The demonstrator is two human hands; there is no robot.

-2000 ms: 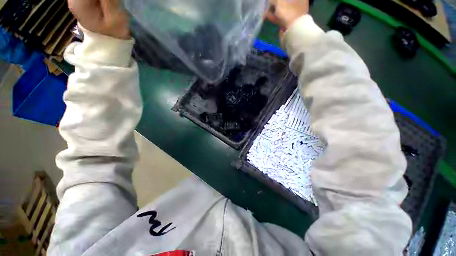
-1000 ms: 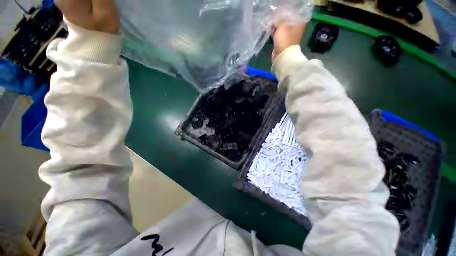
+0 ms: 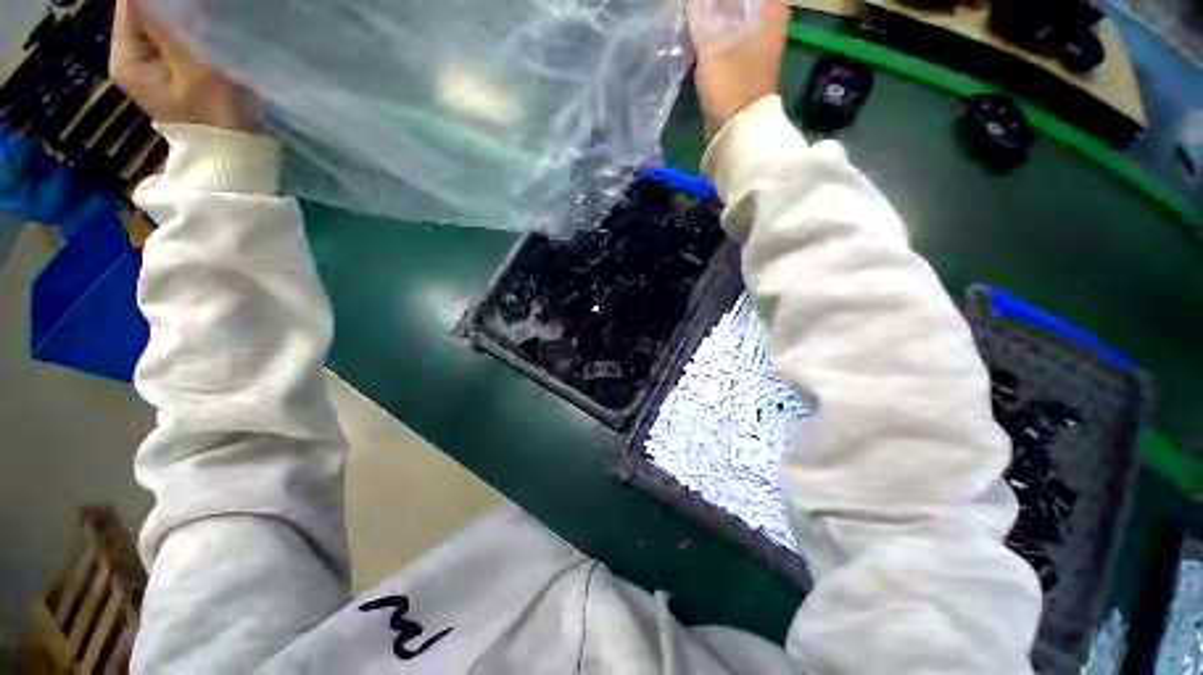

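A large clear plastic bag point(image 3: 449, 112) hangs at the top centre, stretched between my hands; no black parts show in it. My left hand point(image 3: 178, 73) holds its left side at the top edge of the picture. My right hand point(image 3: 736, 59) holds its right side, partly cut off by the top edge. The bag's lower tip hangs over the left tray point(image 3: 534, 382), which is filled with black plastic parts point(image 3: 600, 290). The middle tray point(image 3: 712, 508) holds white strips point(image 3: 723, 429), partly hidden by my right sleeve.
The right tray point(image 3: 1102, 396) holds loose black parts point(image 3: 1042, 462). Round black units point(image 3: 996, 129) sit on the green surface beyond. A blue bin point(image 3: 86, 297) and a wooden pallet point(image 3: 92, 587) are at left. More white pieces point(image 3: 1183, 613) show at lower right.
The dark parts seen in the bag's bottom two seconds ago are gone, and the left tray is fuller. The bag's tip has lifted and my left hand has moved left.
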